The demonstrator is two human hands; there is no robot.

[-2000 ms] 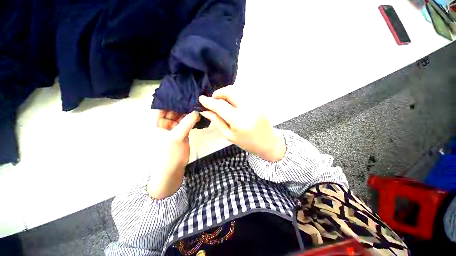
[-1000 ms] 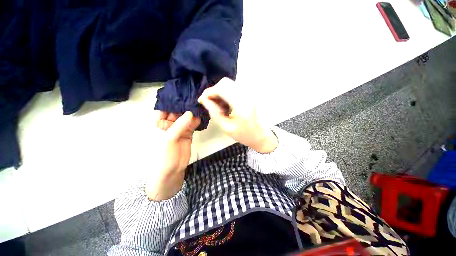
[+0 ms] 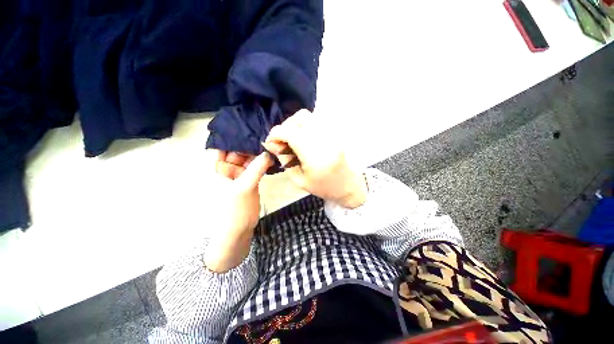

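Note:
A large dark navy jacket (image 3: 155,60) lies across the table's left and far side. Its puffy sleeve (image 3: 276,70) comes toward me and ends in a gathered cuff (image 3: 235,130). My left hand (image 3: 239,191) holds the cuff's near edge between thumb and fingers, with the fingertips partly under the fabric. My right hand (image 3: 316,158) is at the cuff's right side, its thumb and fingertips pinched close to the left thumb. Whether a small tool or thread is in the right fingers cannot be made out.
The white table (image 3: 417,74) has its near edge in front of my apron. A dark phone with a red edge (image 3: 526,25) lies at the far right, with small mixed items (image 3: 587,19) beyond it. A red plastic stool (image 3: 552,269) stands on the speckled floor at right.
The right hand's raised, curled fingers have come down and closed in by the left thumb at the cuff. The left hand keeps its hold, shifted slightly. The jacket lies almost the same.

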